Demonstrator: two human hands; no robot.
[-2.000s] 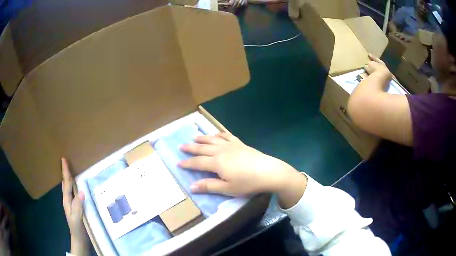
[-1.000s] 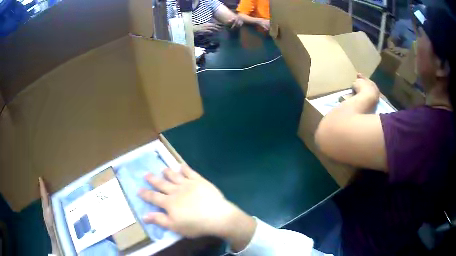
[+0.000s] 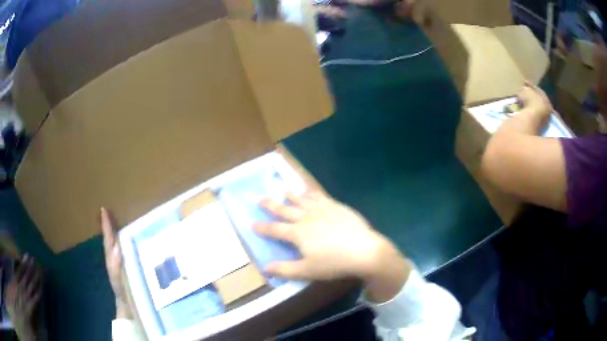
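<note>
The open brown carton (image 3: 160, 120) stands in front of me with its lid up. White foam (image 3: 148, 313) lines its rim. Two bluish-white sleeves (image 3: 243, 200) lie inside, with a plain brown accessory box (image 3: 241, 285) between them. A white leaflet (image 3: 193, 253) with a dark speaker picture lies on top. My right hand (image 3: 326, 236) rests with spread fingers over the right sleeve, slightly blurred; it grips nothing. My left hand (image 3: 114, 256) is at the carton's left side, fingers upright against it; part of it is hidden.
The dark-green table (image 3: 379, 133) extends to the right and back, with a white cord (image 3: 379, 62) across it. On the right, a person in a purple top reaches into another open carton (image 3: 492, 66). Another person's hand (image 3: 25, 290) shows at the far left.
Since one second ago, the view has shifted, so the carton and both hands appear further right. My right hand stays over the right sleeve. The contents look unchanged.
</note>
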